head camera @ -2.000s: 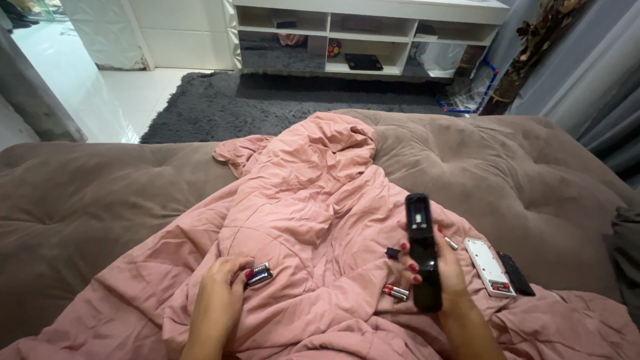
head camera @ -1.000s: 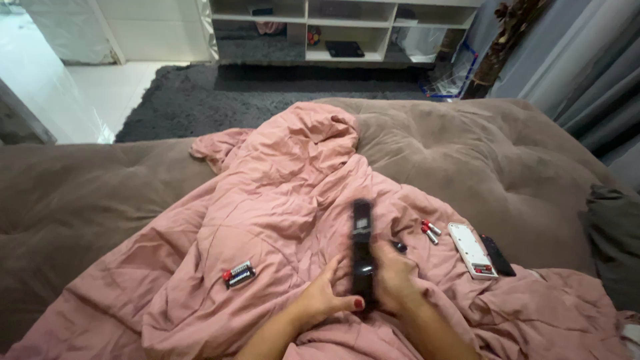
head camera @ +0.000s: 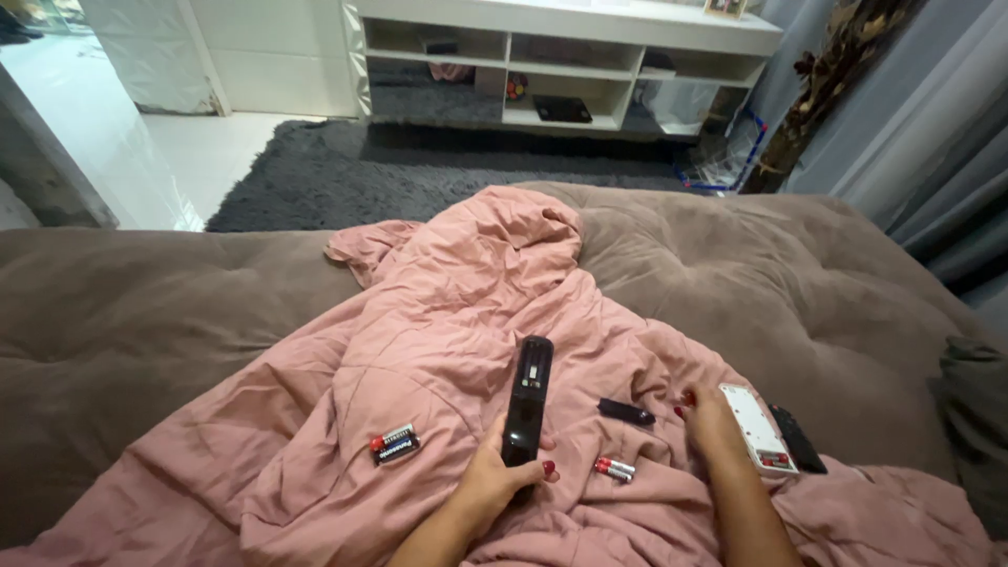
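Observation:
My left hand holds a black remote control upright at the centre, its battery compartment showing near the top. My right hand is over the pink blanket, just left of a white remote; its fingertips are partly hidden, so whether they pinch anything is unclear. The white remote lies back up with a red battery at its lower end, and a black remote lies beside it. Between my hands are a small black battery cover and red-and-silver batteries. Two more batteries lie side by side at the left.
The pink blanket is bunched in folds over a brown tufted sofa. Beyond the sofa are a dark shaggy rug and a white TV cabinet. Dark cloth lies at the right edge.
Both hands were at the black remote one second ago; now only my left hand holds it, and my right hand has moved away to the right. Two seconds ago my right hand held it.

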